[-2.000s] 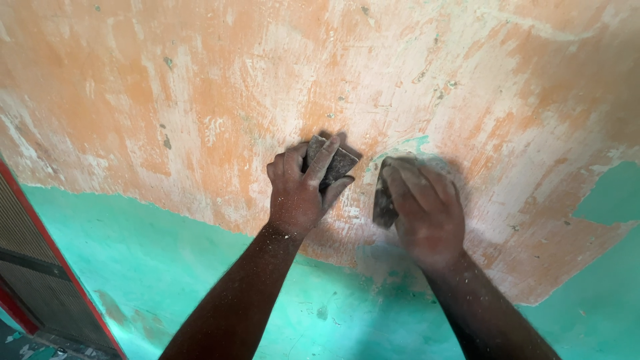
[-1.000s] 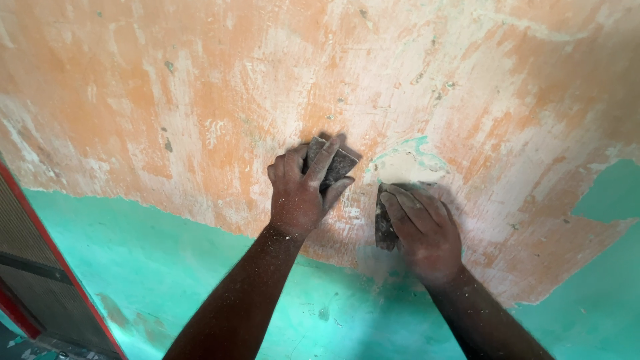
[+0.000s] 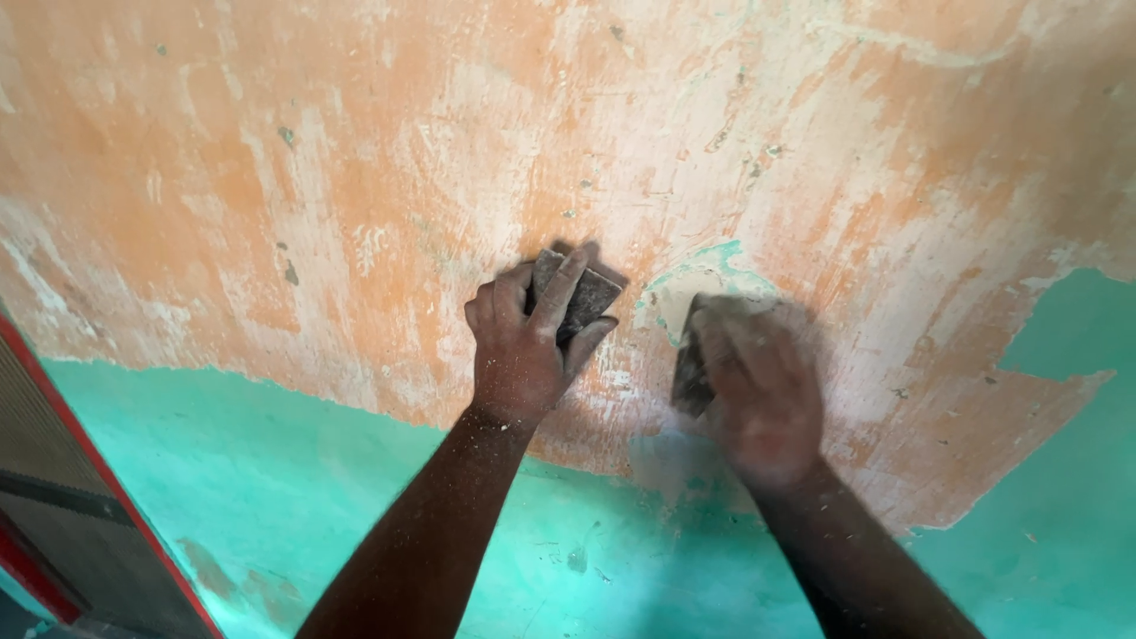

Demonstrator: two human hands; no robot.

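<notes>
My left hand [image 3: 532, 342] grips a dark, dusty flat block [image 3: 581, 297], with one finger laid over its face, against the orange and whitish wall [image 3: 426, 195]. Its exact kind cannot be told. To the right, my right hand [image 3: 763, 382], blurred, holds another dark piece [image 3: 694, 364] on edge; its far side is hidden under the fingers. It lies at the lower edge of a round pale patch [image 3: 683, 293] rimmed with green paint. White dust covers my fingers and specks both forearms.
Green paint [image 3: 266, 453] covers the wall's lower part, with a ragged upper border. A green area [image 3: 1074, 324] shows at the right. At the lower left stands a red-edged frame [image 3: 115, 488] with dark ribbed panels.
My right hand has shifted up and down over the round patch, which was more exposed one second ago. My left hand and its block have stayed in place.
</notes>
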